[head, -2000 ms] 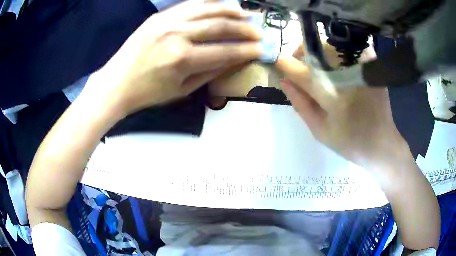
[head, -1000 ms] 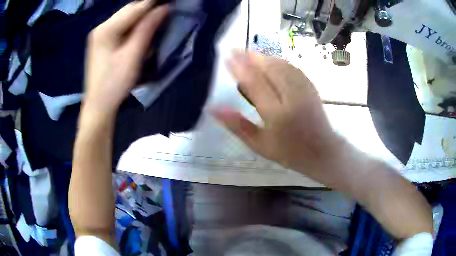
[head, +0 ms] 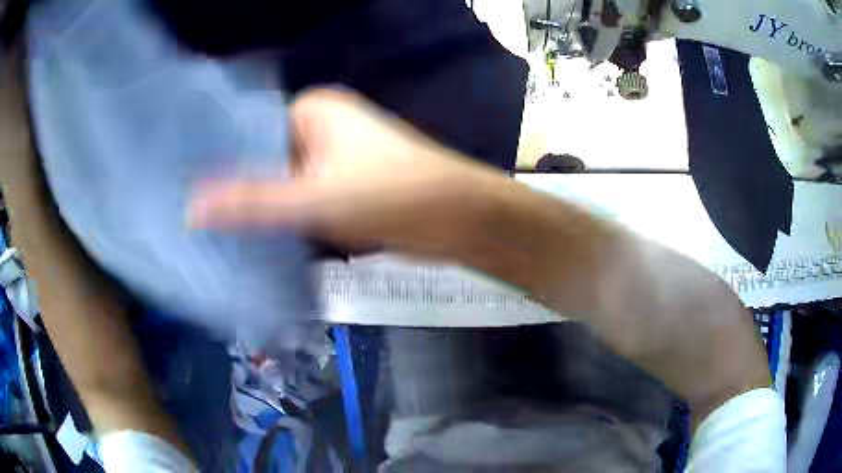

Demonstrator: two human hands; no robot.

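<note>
A grey-blue fabric panel point(head: 148, 157), blurred by motion, spreads across the left side. My right hand point(head: 323, 175) reaches across to it, also blurred. Its thumb lies on the cloth and its other fingers are hidden behind the cloth, gripping it. My left forearm runs up the left edge, but my left hand is not visible, cut off or behind the cloth. A dark navy panel point(head: 415, 83) lies on the table beyond my right hand, left of the needle area.
The sewing machine head point(head: 739, 28) is at the upper right, with a ridged thumb screw point(head: 632, 86). A dark pointed piece point(head: 739, 157) lies right of it. Ruler marks run along the white table's front edge point(head: 425, 305). Blue basket parts point(head: 349, 388) and cloth scraps show below.
My right hand has moved left onto the grey-blue panel, which now spreads over the left side. The dark panel reaches further right. My left arm has moved to the left edge.
</note>
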